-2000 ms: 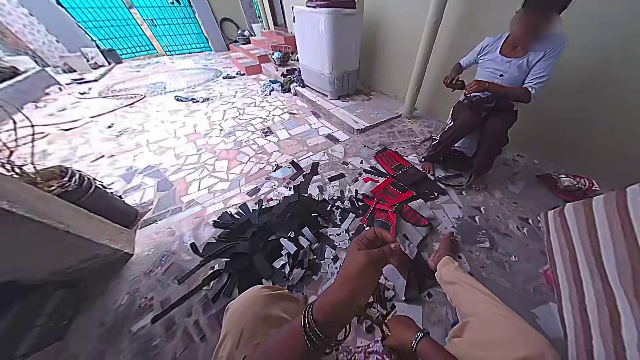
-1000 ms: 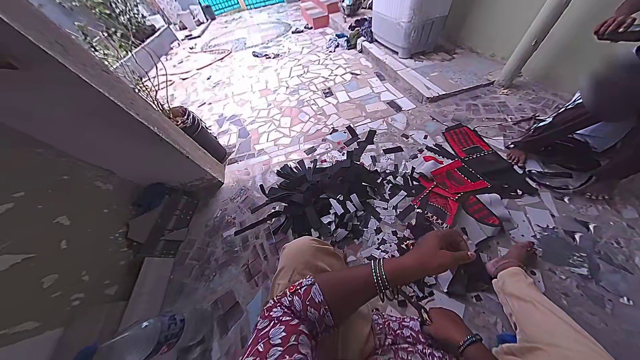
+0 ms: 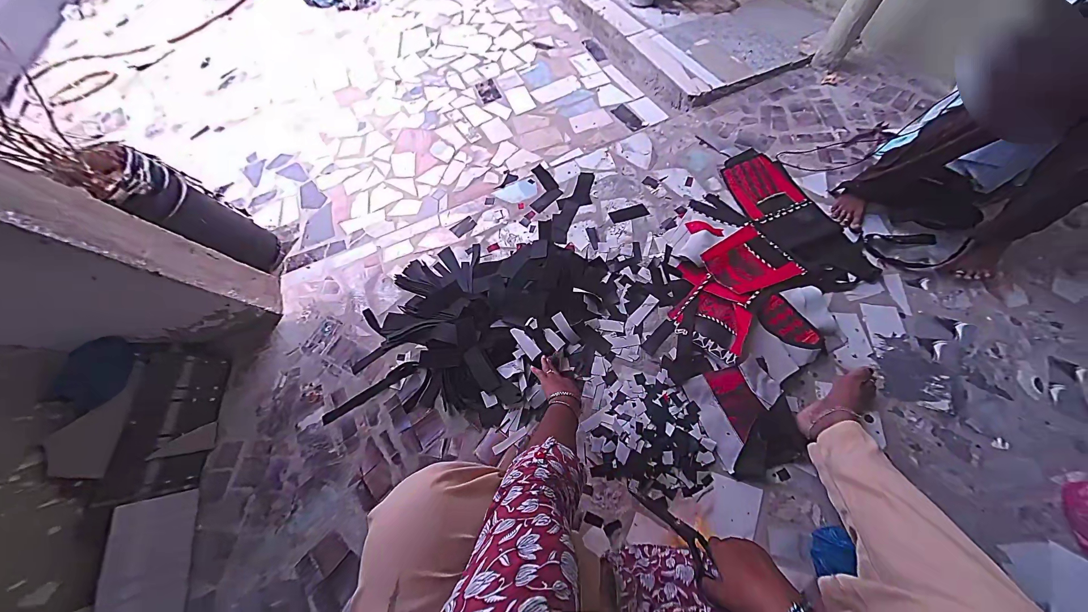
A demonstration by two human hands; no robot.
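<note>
My left hand (image 3: 554, 382) reaches down to the near edge of a pile of black strips (image 3: 476, 314), its fingers among black and white pieces; whether it grips one cannot be made out. My right hand (image 3: 750, 576), low in the view, is closed around the handles of dark scissors (image 3: 667, 518), whose blades point up and left. Small black and white cut pieces (image 3: 650, 425) lie heaped between the hands and beyond. Right of the pile, red and black fabric pieces (image 3: 752, 259) with white beaded-looking trim overlap on the floor.
Another person's bare feet (image 3: 969, 259) and dark-clothed legs are at the upper right. My own foot (image 3: 841, 399) rests beside the fabric pieces. A blue plastic item (image 3: 833, 551) lies by my leg. At left are a low wall (image 3: 136, 238) and a dark cylindrical container (image 3: 200, 208).
My left hand has gone from raised in front of me down to the edge of the strip pile. The view has tipped downward.
</note>
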